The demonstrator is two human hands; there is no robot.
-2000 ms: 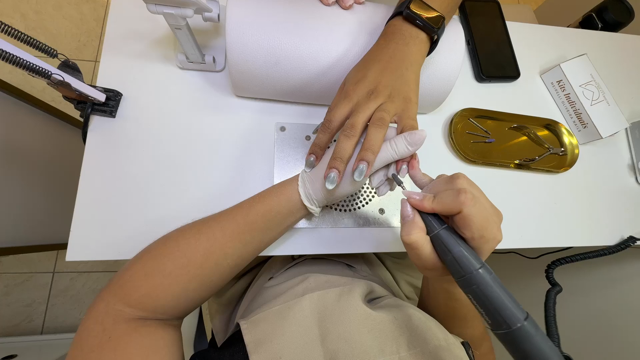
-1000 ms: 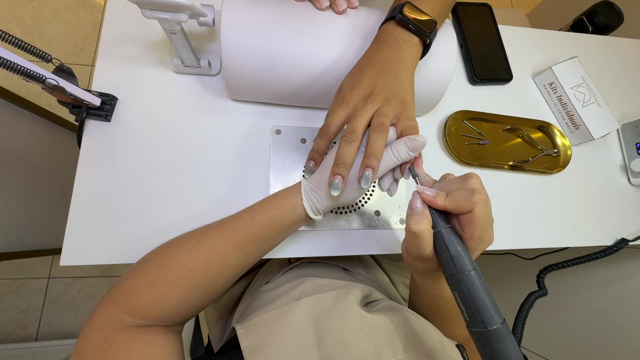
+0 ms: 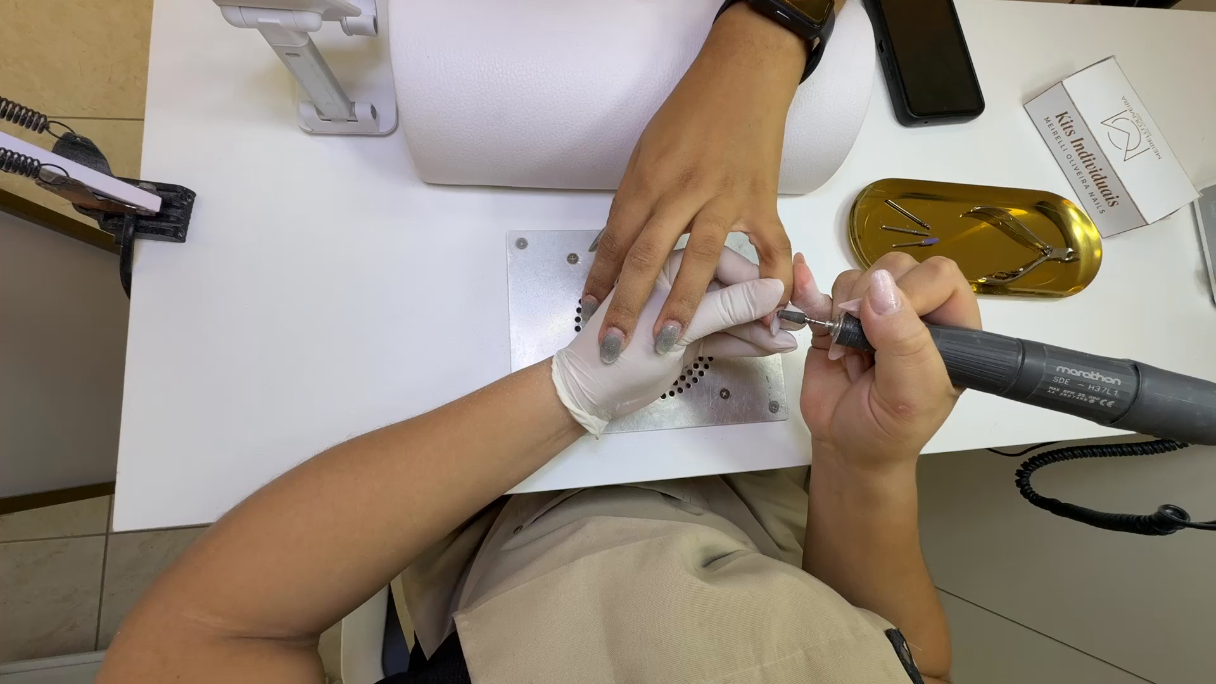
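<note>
My left hand, in a white glove, holds a finger of the client's hand between thumb and fingers. The client's hand lies palm down over mine, its nails grey and glittery. My bare right hand grips a dark grey Marathon nail drill handpiece. Its grey bit is at the tip of the held finger; whether it touches the nail I cannot tell. Both hands are above or beside a perforated metal dust-collector plate set in the white table.
A white padded armrest lies beneath the client's wrist. At right are a gold tray with nippers and drill bits, a phone, and a white box. A white stand and a clamped lamp arm are left.
The handpiece has swung from pointing steeply down toward the lower right to lying nearly level toward the right, as my right hand turned with it. My left hand still holds the client's finger.
</note>
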